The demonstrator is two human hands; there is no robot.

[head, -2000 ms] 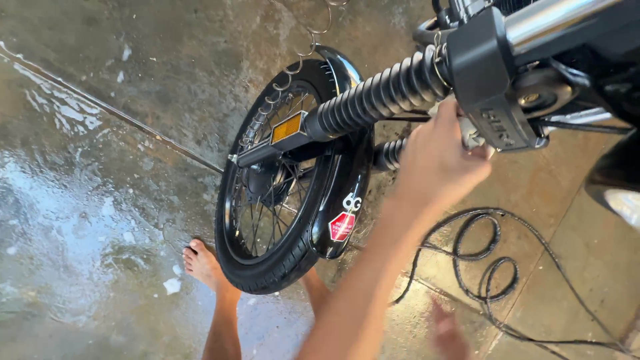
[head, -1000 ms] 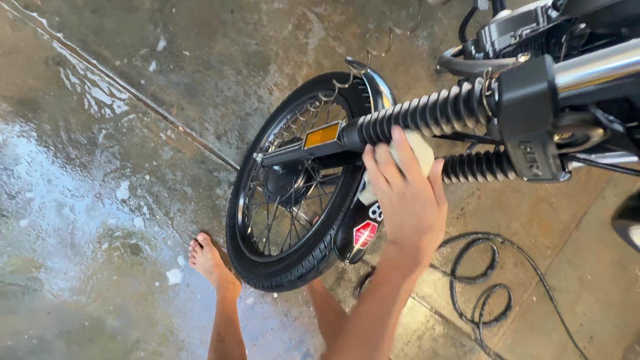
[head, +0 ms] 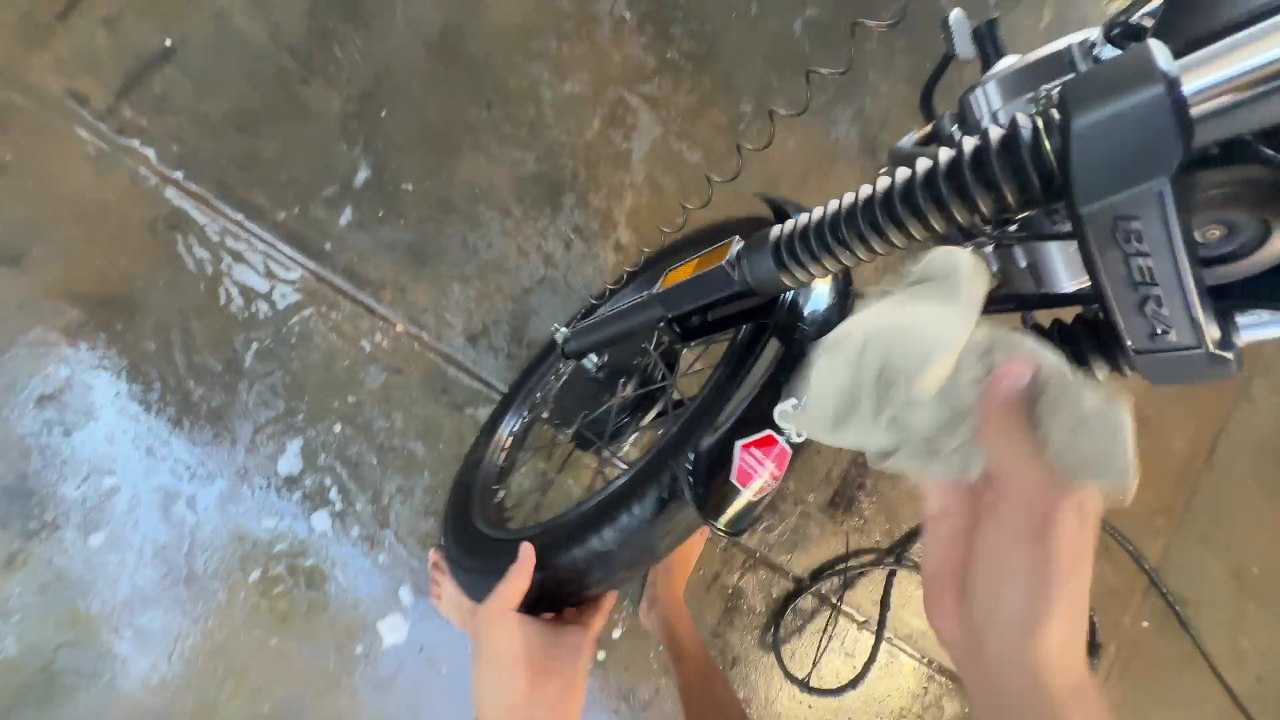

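Note:
A motorcycle's front wheel, with its black tire [head: 600,560], stands turned at the middle of the view. My left hand [head: 535,630] grips the lower part of that tire, thumb on its near side. In my right hand [head: 1000,560] is a pale cloth [head: 930,390], blurred, beside the black front fender [head: 735,490] and below the fork. The fender bears a red sticker [head: 760,462]. Above the cloth runs the ribbed rubber fork boot [head: 910,205], and an orange reflector [head: 698,264] sits on the lower fork leg [head: 630,325].
Wet concrete floor [head: 350,400] with puddles and foam lies at left, crossed by a joint line. A coiled wire [head: 770,125] trails above the wheel. A black hose or cable [head: 835,690] loops at lower right. Bare feet stand by the tire. The black fork clamp [head: 1130,220] is at right.
My left hand has come onto the tire, where it was not a second ago. My right hand has moved away from the fork boot with the cloth, which now hangs more spread out. The wheel is turned differently.

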